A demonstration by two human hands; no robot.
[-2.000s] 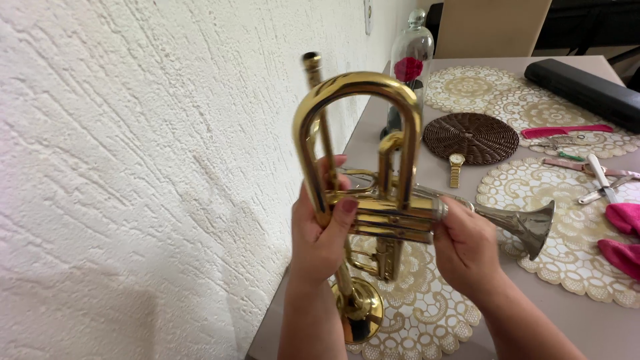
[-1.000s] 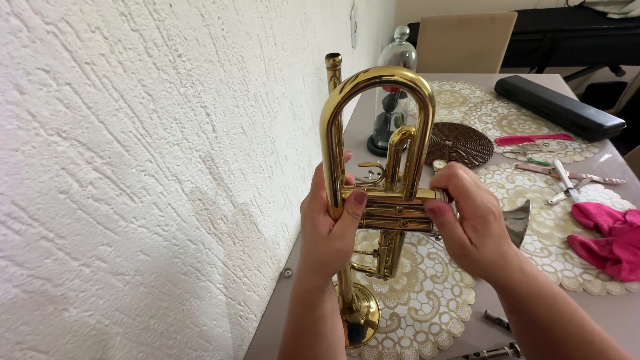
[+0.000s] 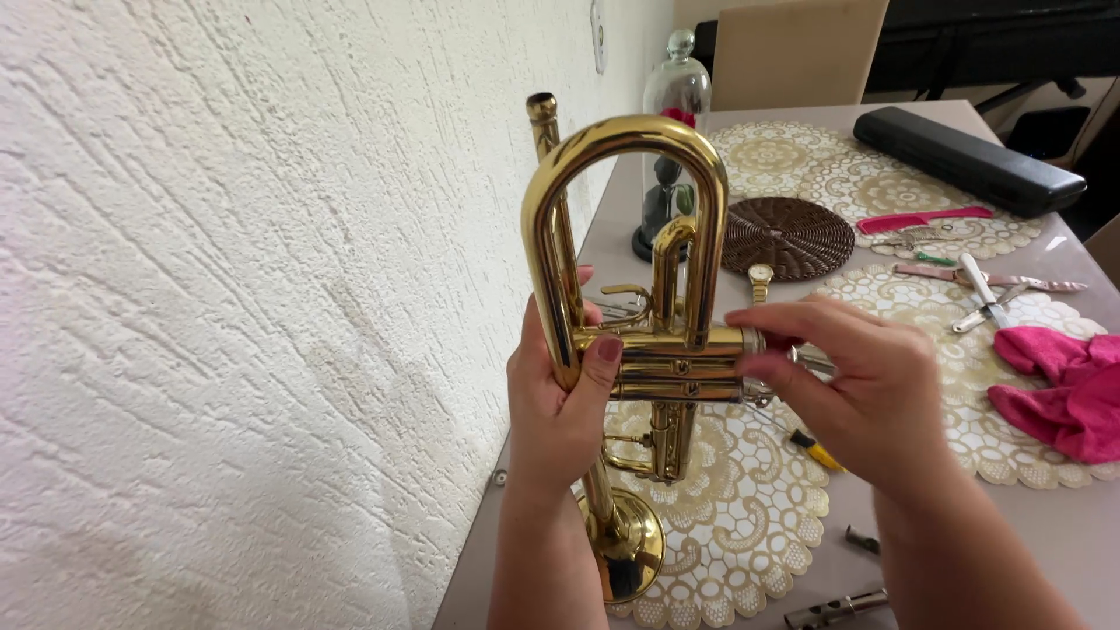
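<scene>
A brass trumpet point(image 3: 713, 175) is held up over the table, its curved main tube upward and its bell point(image 3: 626, 547) low, near the doily. My left hand point(image 3: 560, 411) grips it around the valve casings, thumb on the near side. The fingers and thumb of my right hand point(image 3: 857, 385) pinch the silver-coloured cap point(image 3: 754, 350) at the right end of a valve casing. Below the valves, a yellow-and-black screwdriver point(image 3: 818, 451) lies on the doily. Metal valve pistons point(image 3: 836, 610) lie at the bottom, partly hidden by my right forearm.
A textured white wall point(image 3: 262, 262) rises close on the left. Beyond the trumpet stand a glass dome point(image 3: 678, 87) with a rose and a brown woven mat point(image 3: 787, 238). A gold watch point(image 3: 760, 278), pink comb point(image 3: 923, 219), black case point(image 3: 967, 162), knife point(image 3: 984, 289) and pink cloth point(image 3: 1063, 385) lie rightward.
My right hand was around the valve casings' right end two seconds ago; now its fingertips are at a cap there. My left hand keeps its hold on the trumpet.
</scene>
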